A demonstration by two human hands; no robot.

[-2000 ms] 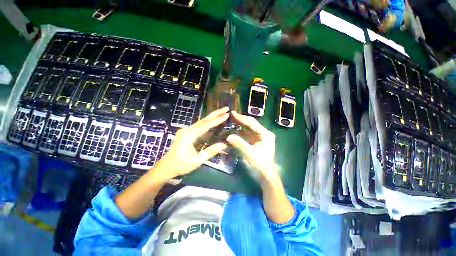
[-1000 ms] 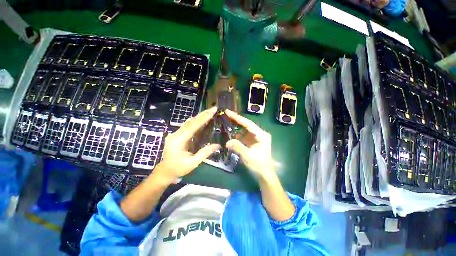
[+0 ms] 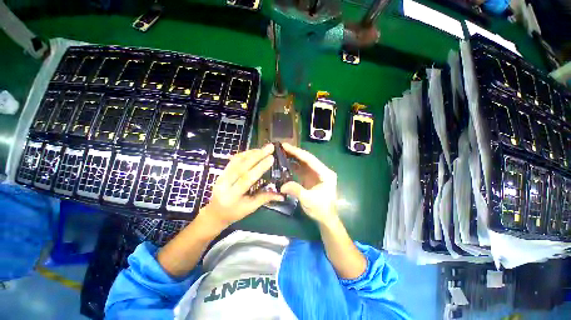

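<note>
My left hand (image 3: 241, 185) and my right hand (image 3: 311, 186) hold a dark thin phone housing (image 3: 279, 167) between their fingertips, seen nearly edge-on, just below the press fixture. The brown-tan press fixture (image 3: 278, 125) shows a grey phone-sized area on top, under the green press (image 3: 307, 37). A loose silver-white phone part (image 3: 285, 205) lies on the mat below the hands, partly hidden by them. Two display assemblies, one nearer (image 3: 322, 121) and one farther right (image 3: 361, 132), stand right of the fixture with orange tabs at their tops.
A black blister tray (image 3: 199, 132) with dark housings and silver keypad-side housings lies left. Stacked black trays (image 3: 494, 134) with white-grey interleaf sheets (image 3: 407, 181) stand right. The press lever's red knob (image 3: 366, 34) is at upper right. More phone parts (image 3: 148, 18) lie at the back.
The housing between my fingertips has turned to a more edge-on, upright pose and moved slightly down toward me. More of the press fixture shows now.
</note>
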